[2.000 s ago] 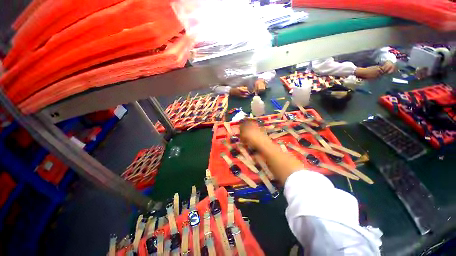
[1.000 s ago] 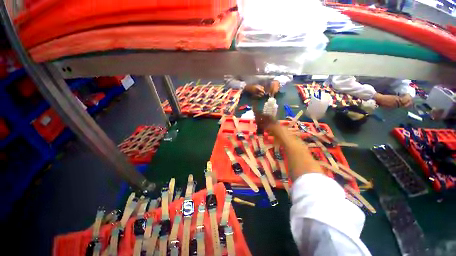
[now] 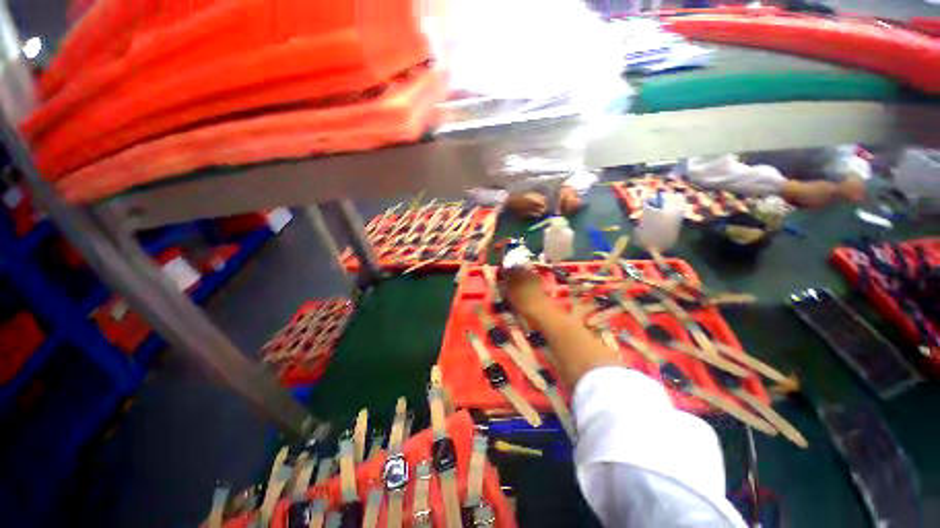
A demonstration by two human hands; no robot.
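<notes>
A red-orange watch tray (image 3: 469, 382) lies in front of me on the green bench, with pale-strapped watches (image 3: 496, 375) laid across it. My right hand (image 3: 524, 289) reaches over the tray's back left part. It is small and blurred, and its fingertips are hard to make out, so I cannot tell if it holds anything. A second red tray of strapped watches (image 3: 396, 471) lies nearer at the lower left, cut off by the bottom edge. My left hand is not in view.
A metal shelf edge (image 3: 258, 186) with stacked red trays (image 3: 258, 93) crosses above the bench. A white bottle (image 3: 558, 239), white container (image 3: 660, 222) and yellow-handled tool (image 3: 517, 449) are on the bench. Dark parts trays (image 3: 855, 340) lie right. Co-workers' hands (image 3: 546, 201) show behind.
The camera view has shifted. My right hand has moved left over the tray, closer to its back left corner. The watches in the near tray look unmoved.
</notes>
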